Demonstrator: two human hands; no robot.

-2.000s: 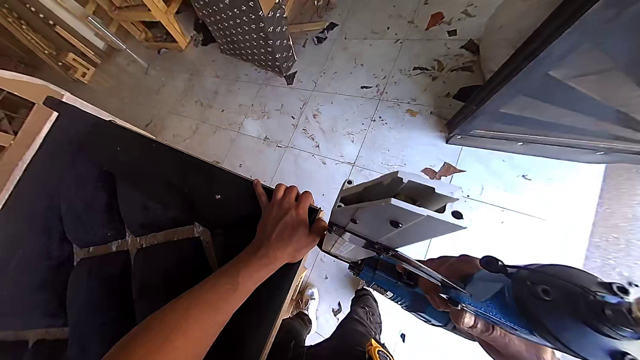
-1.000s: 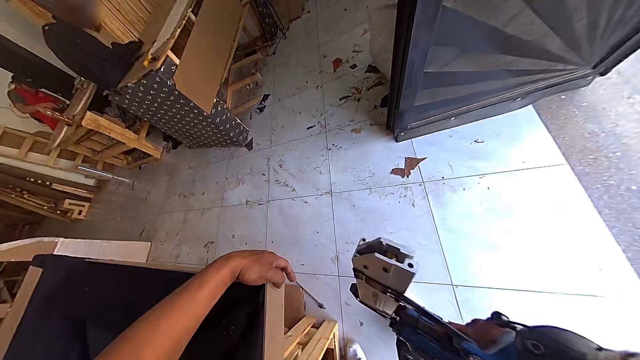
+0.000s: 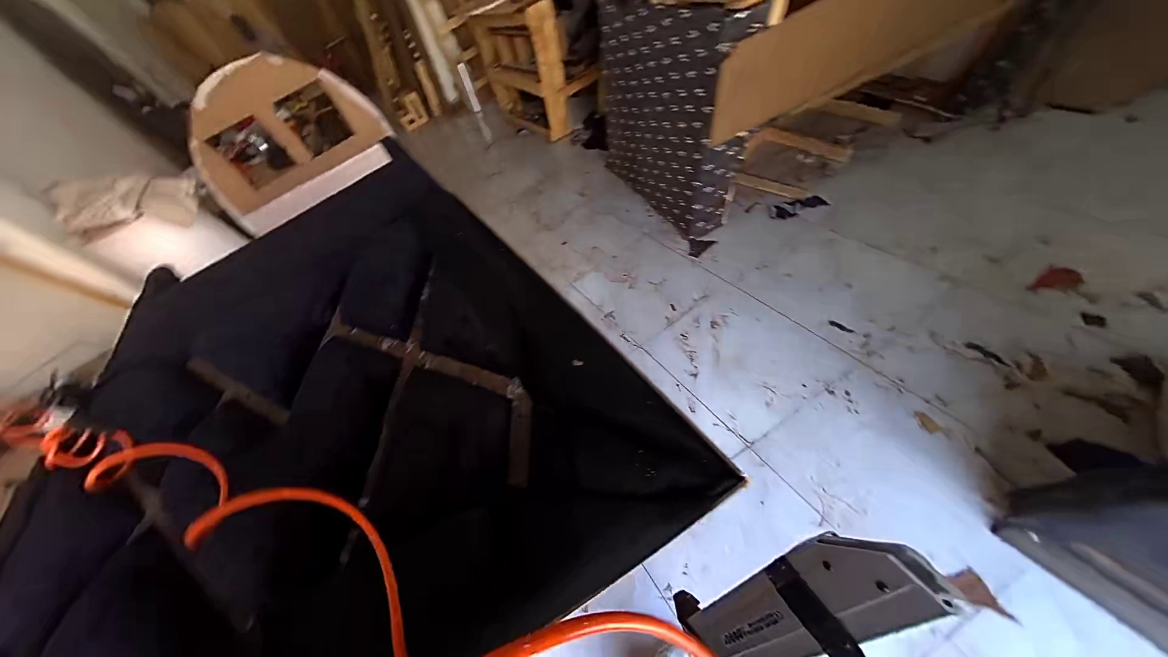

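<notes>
A grey-and-black power tool, seemingly a pneumatic stapler or nailer, shows at the bottom right edge, just off the corner of a large panel covered in black fabric. The hand on the tool is outside the frame. An orange coiled air hose runs over the black fabric and along the bottom edge toward the tool. Bare strips cross between the padded dark sections of the panel. Neither of my hands is visible.
A rounded wooden frame with cut-outs stands beyond the panel. Patterned dark fabric covers a piece at the upper middle, beside a brown board. Scraps lie on the tiled floor. A dark metal object is at the right edge.
My left hand, earlier on the panel's edge, is out of view. My right hand, on the tool earlier, no longer shows. The view has swung, and the orange hose has come into sight.
</notes>
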